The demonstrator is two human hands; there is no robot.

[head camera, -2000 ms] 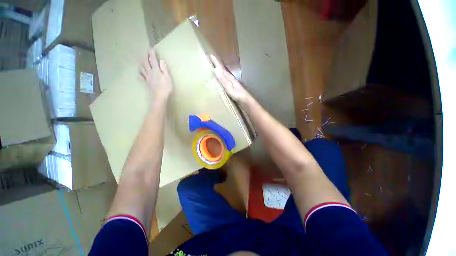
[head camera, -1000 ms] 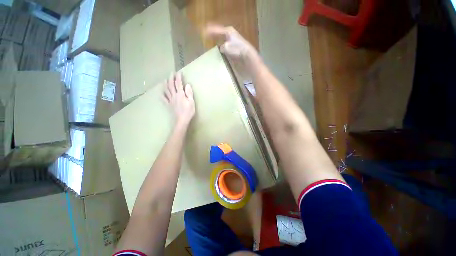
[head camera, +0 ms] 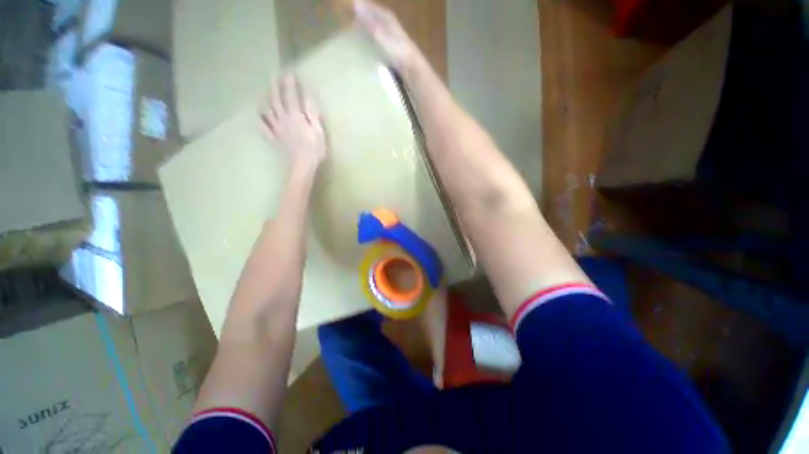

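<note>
A large tan carton point(head camera: 239, 204) lies in front of me over my legs, its broad face up and turned at an angle. My left hand point(head camera: 297, 124) lies flat on that face with the fingers spread. My right hand point(head camera: 386, 40) is at the carton's far right corner, blurred; whether it grips the edge cannot be told. A shiny strip shows along the right edge. A blue and orange tape dispenser point(head camera: 410, 248) with a yellow-looking roll rests on the carton's near part, untouched by either hand.
Stacked cartons with white packs point(head camera: 111, 115) stand at the left, with a blue-strapped carton point(head camera: 53, 381) below them. Another tan carton point(head camera: 226, 62) is beyond mine. A red stool point(head camera: 461, 341) shows between my legs. An open carton point(head camera: 665, 115) stands at the right on the wood-look floor.
The view has shifted. My right hand has moved from along the carton's right edge to its far corner. My left hand stays flat on top, and the dispenser still lies on the carton.
</note>
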